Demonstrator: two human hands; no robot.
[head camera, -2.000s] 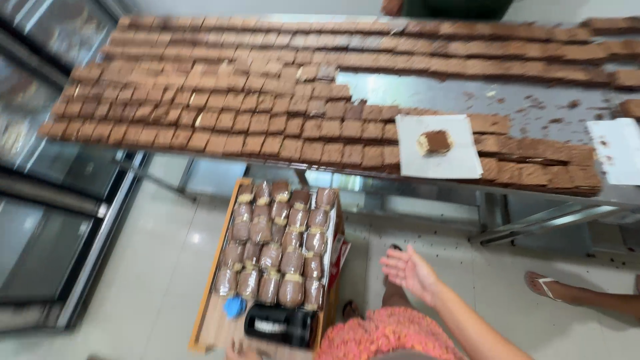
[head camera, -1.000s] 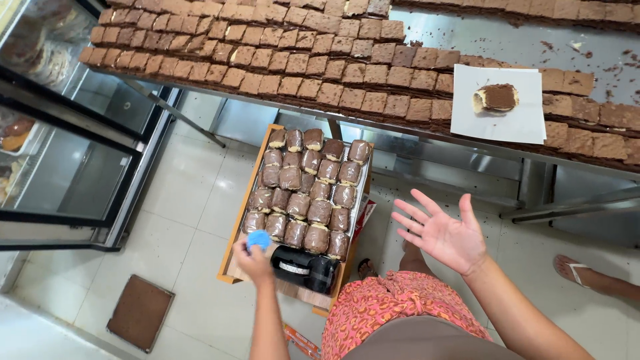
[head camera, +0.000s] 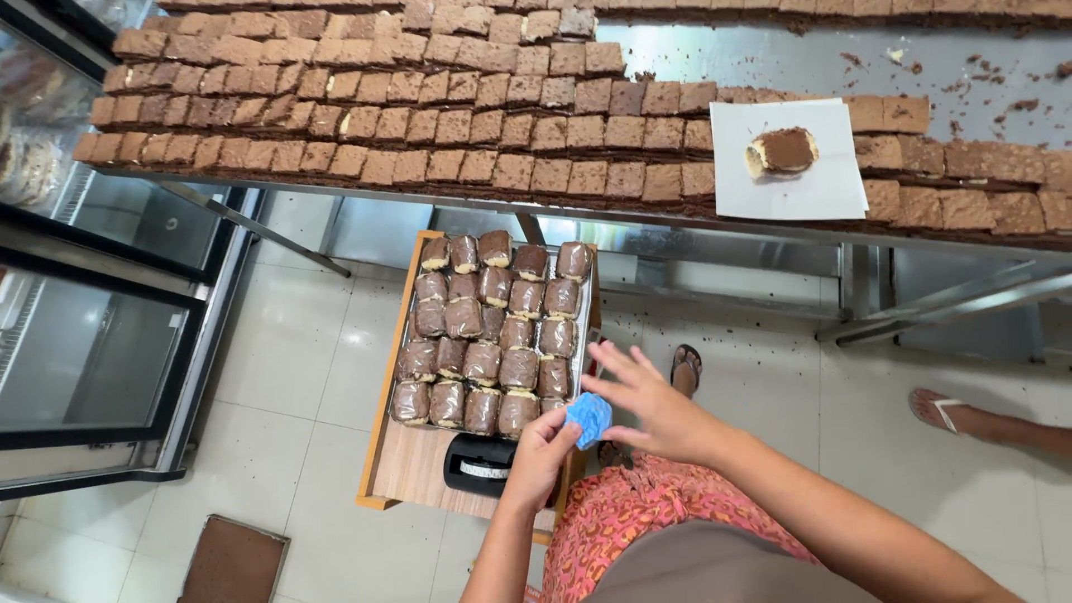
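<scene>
My left hand (head camera: 540, 456) pinches a crumpled blue piece (head camera: 591, 419), its material unclear, between thumb and fingers. My right hand (head camera: 657, 406) has its fingers spread just right of the blue piece; whether its thumb touches it I cannot tell. Beyond both hands, a metal tray (head camera: 578, 368) holds rows of plastic-wrapped chocolate cake pieces (head camera: 481, 363). Below the tray lies a black tape dispenser (head camera: 479, 466) with a pale roll. On the long table, one cake piece with a chocolate top (head camera: 787, 152) rests on white paper sheets (head camera: 745, 197).
Rows of cut brown cake (head camera: 469, 126) cover much of the metal table (head camera: 745, 60). The tray stands on a small wooden table (head camera: 406, 469). Glass-door cabinets (head camera: 92, 352) are at left, a brown-filled tray (head camera: 234, 557) on the floor. Another person's foot (head camera: 942, 410) is at right.
The blue piece, lying by the dispenser two seconds ago, was picked up by my left hand and brought right. My right hand has moved in beside it.
</scene>
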